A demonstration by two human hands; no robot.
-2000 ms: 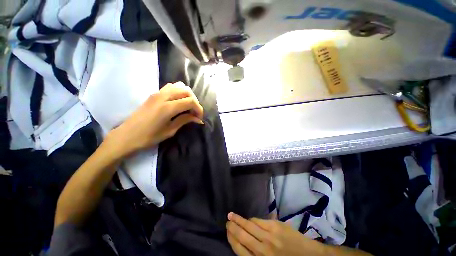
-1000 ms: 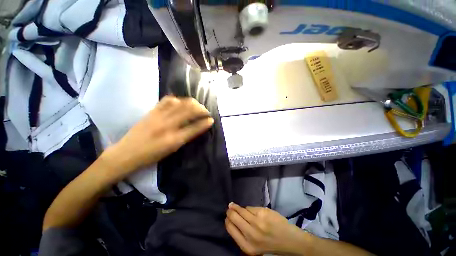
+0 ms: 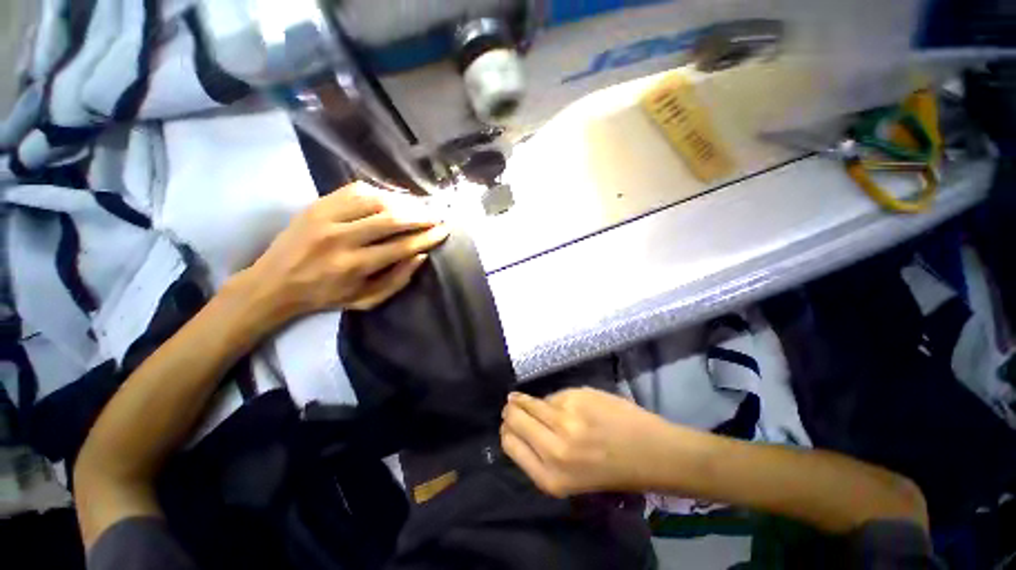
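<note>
A black garment panel (image 3: 429,334) runs from under the needle area down over the table's front edge. My left hand (image 3: 351,245) lies on the cloth close to the presser foot (image 3: 440,200), fingertips at the cloth's right part; bright lamp glare hides the stitching point. My right hand (image 3: 568,440) pinches the right edge of the black cloth just below the table edge. A small tan label (image 3: 435,487) shows on the black cloth. The sewing machine head (image 3: 602,84) stands above, slightly blurred.
A yellow marked strip (image 3: 687,128) lies on the machine bed. Snips with yellow and green handles (image 3: 900,156) lie at its right end. A white-and-black garment piece (image 3: 223,178) is heaped at left. More white and black pieces (image 3: 758,379) hang below the printed front edge (image 3: 668,303).
The view has tilted. My left hand has moved up to the presser foot. My right hand has moved up, still pinching the edge. The tan label on the black cloth now shows more clearly.
</note>
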